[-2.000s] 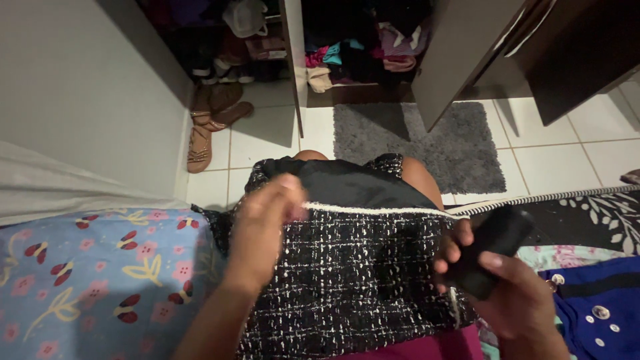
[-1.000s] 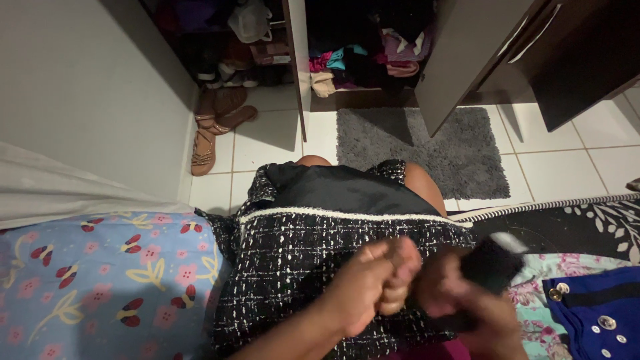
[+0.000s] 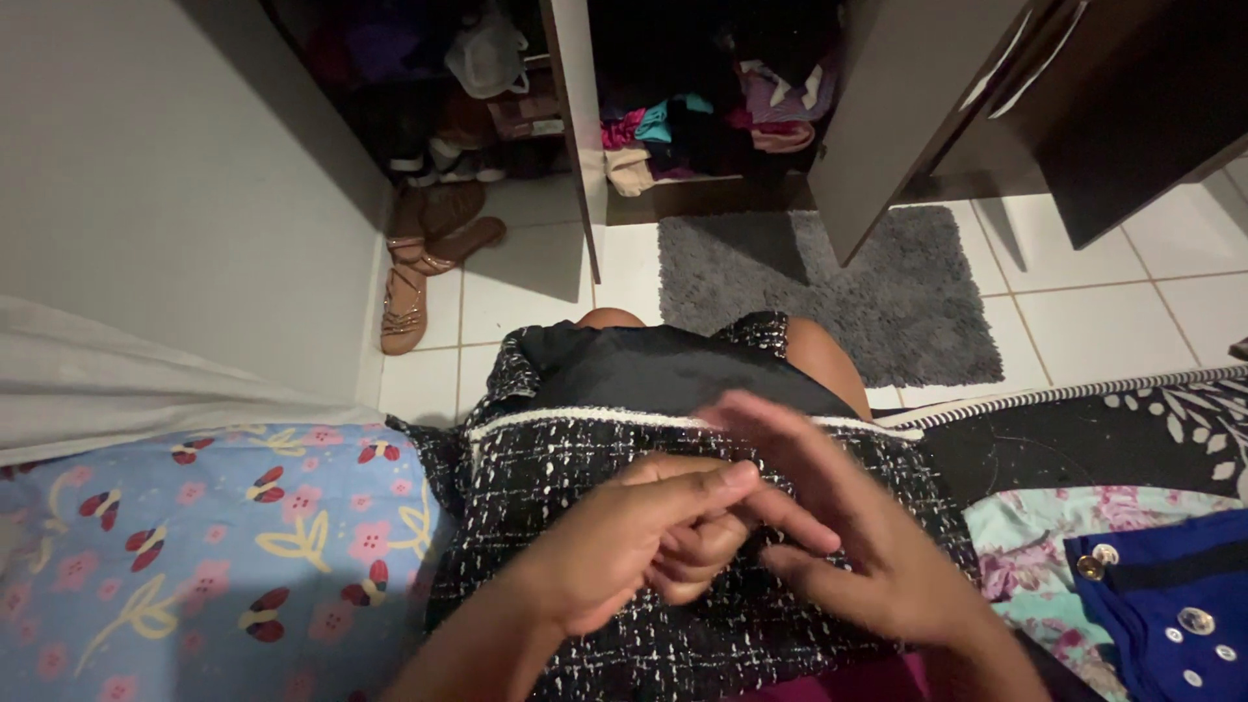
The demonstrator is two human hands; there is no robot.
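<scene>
A black-and-white tweed garment (image 3: 546, 546) with white trim and a dark lining lies across my lap. Above its middle, my left hand (image 3: 653, 546) has its fingers curled and its thumb pressed near the index fingertip; whether something small is pinched there cannot be told. Close beside it on the right, my right hand (image 3: 848, 536) is spread and blurred, its fingers around the left fingertips, with nothing visible in it. To the right lie a blue garment with buttons (image 3: 1150, 604) and a floral cloth (image 3: 1033, 556).
Blue printed fabric (image 3: 224, 546) spreads at the left. Ahead stand a wardrobe with an open door (image 3: 916, 107) and clothes (image 3: 682, 132) inside, a grey shaggy rug (image 3: 877, 302) on white tiles, and brown sandals (image 3: 405, 307) by the wall.
The dark object held in my right hand in the earlier frames is no longer seen there. My left hand has moved right from its first position, and the two hands are now close together.
</scene>
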